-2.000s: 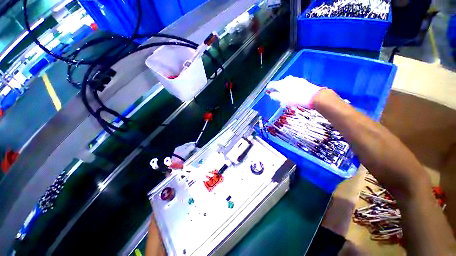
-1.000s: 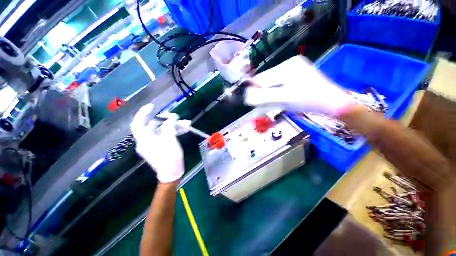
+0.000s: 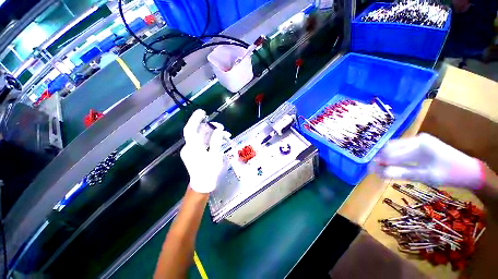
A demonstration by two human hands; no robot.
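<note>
The white-topped bench fixture (image 3: 278, 190) stands on the green surface, with a red holder (image 3: 247, 153) in the middle of its top. My left hand (image 3: 203, 158), in a white glove, is at the fixture's left end with fingers curled; whether they grip anything cannot be told. My right hand (image 3: 434, 162), gloved and blurred, is above the carton (image 3: 464, 92), near the corner of the near blue bin (image 3: 377, 68); nothing clear shows in its fingers. Slim rod parts (image 3: 349, 126) lie heaped in the bin. Red-headed parts (image 3: 437, 226) lie piled in the carton.
Behind the fixture runs the dark green conveyor belt (image 3: 278, 90) with a few red-headed parts on it. A white tub (image 3: 231, 68) sits on the rail beside looped black cables (image 3: 173, 65). A far blue bin (image 3: 404, 36) holds pale rods.
My left hand has moved in to the fixture's left end, and the red-headed part beside it no longer shows there. My right hand has gone from above the fixture to above the carton.
</note>
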